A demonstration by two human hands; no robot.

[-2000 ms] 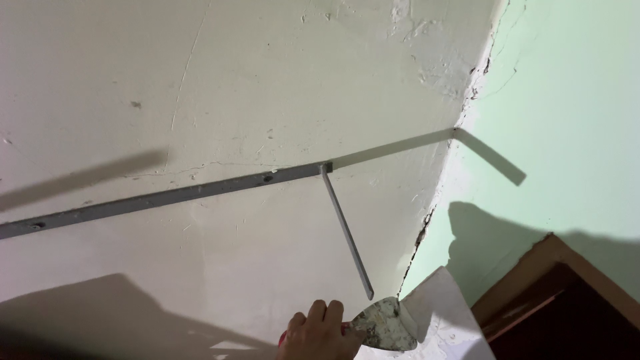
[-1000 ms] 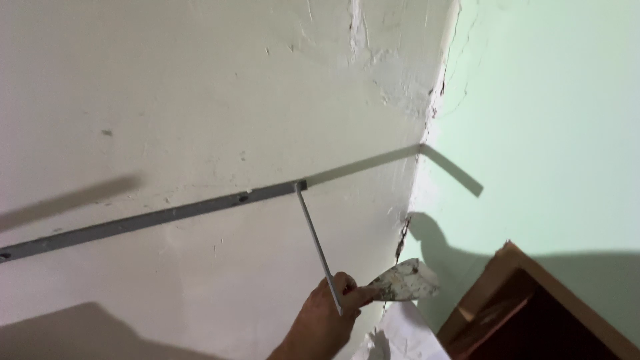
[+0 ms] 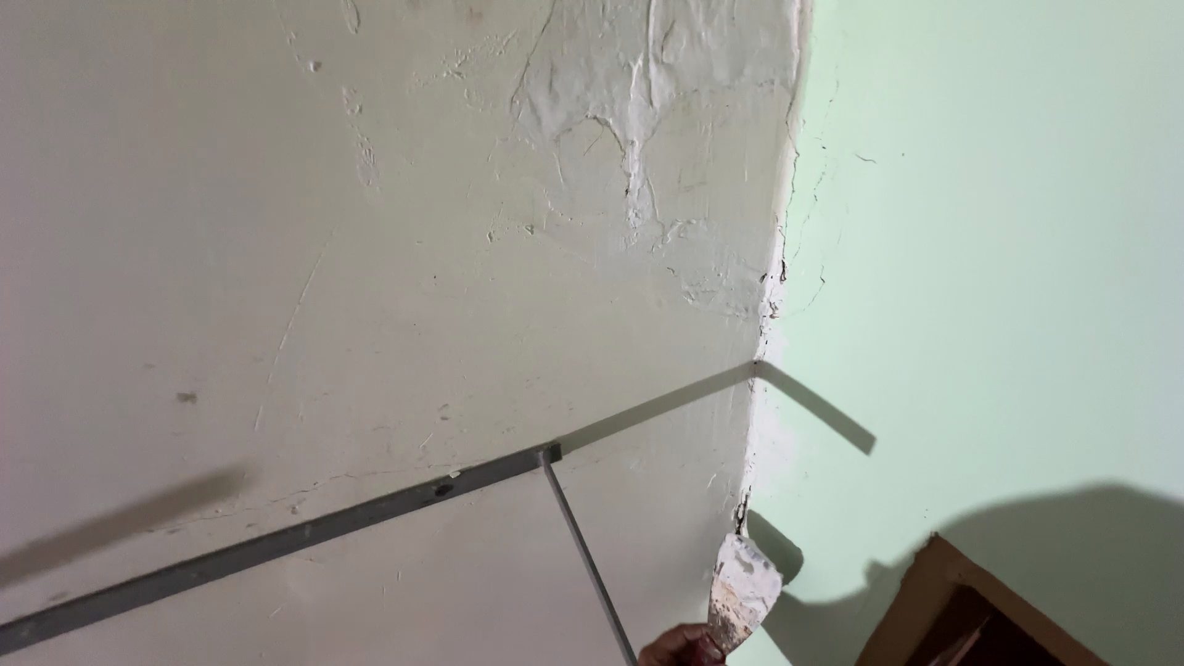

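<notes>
At the bottom edge, my right hand (image 3: 683, 645) grips a putty knife, most of the hand being cut off by the frame. The putty knife's wide blade (image 3: 743, 587), crusted with pale filler, points up with its tip at the cracked corner joint (image 3: 742, 509) between the grey-white wall (image 3: 416, 324) and the mint-green wall (image 3: 999, 277). Dark gaps and chipped plaster run up this joint. My left hand is not in view.
A grey metal bar (image 3: 324, 525) runs across the pale wall, and a thin metal arm (image 3: 587, 555) sticks out from its end beside my hand. A brown open box or frame (image 3: 911, 601) stands at the lower right. Rough, peeling plaster (image 3: 647, 120) covers the upper wall.
The putty knife blade has turned from pointing rightward to pointing up and now meets the corner joint. The view has shifted, showing more of the upper wall.
</notes>
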